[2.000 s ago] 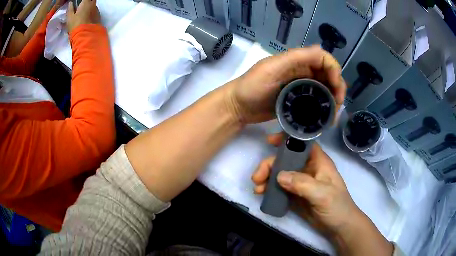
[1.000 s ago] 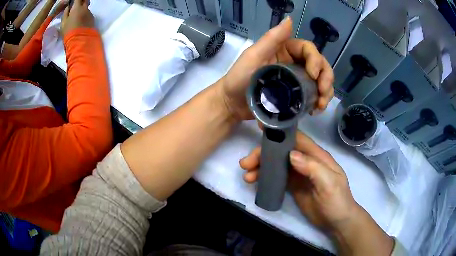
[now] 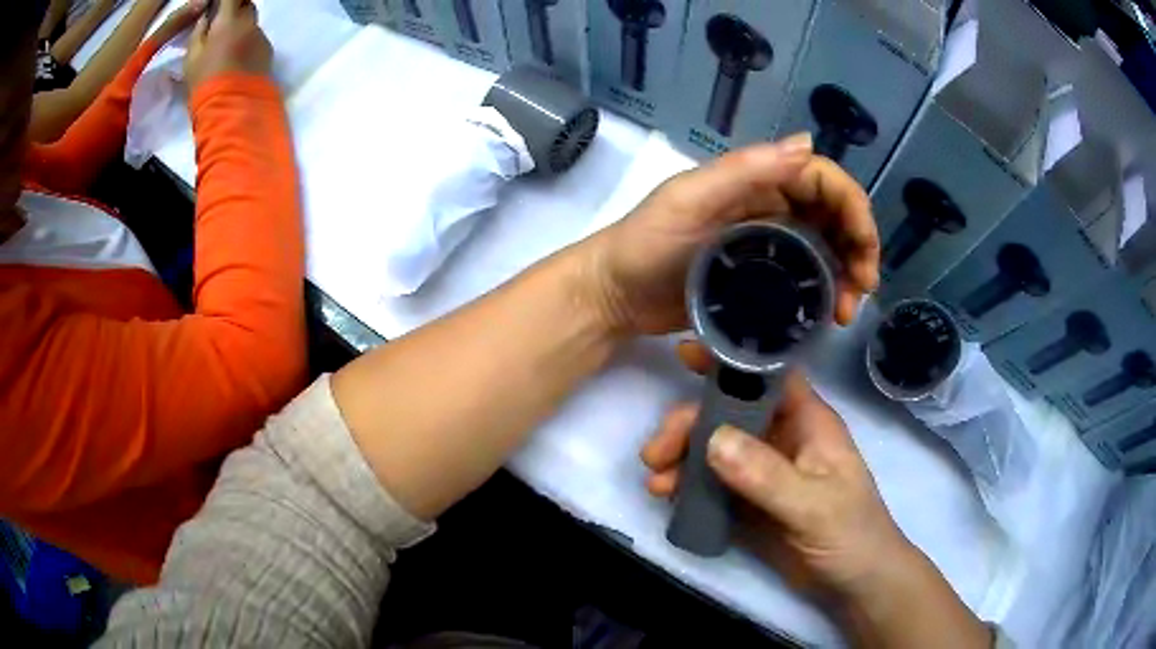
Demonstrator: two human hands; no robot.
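Note:
A dark grey hair dryer (image 3: 712, 494) is held above the bench, its round ribbed opening facing me and its handle pointing down. My left hand (image 3: 710, 222) is bare and cups the barrel head from behind, fingers curled round its far side. My right hand (image 3: 811, 488) is bare and grips the handle, thumb on its front below the small dark oval. Part of the handle and the barrel's back are hidden by my hands.
A bagged dryer (image 3: 450, 190) lies left, head out; another bagged dryer (image 3: 919, 349) lies right. Retail boxes (image 3: 729, 76) stand in a row behind. Crumpled bags (image 3: 1116, 571) lie far right. A person's orange sleeve (image 3: 247, 241) is at left.
Since one second ago, the dryer and both hands have shifted slightly right and down in view. The opening's tilt has changed, and my right thumb lies further over the handle.

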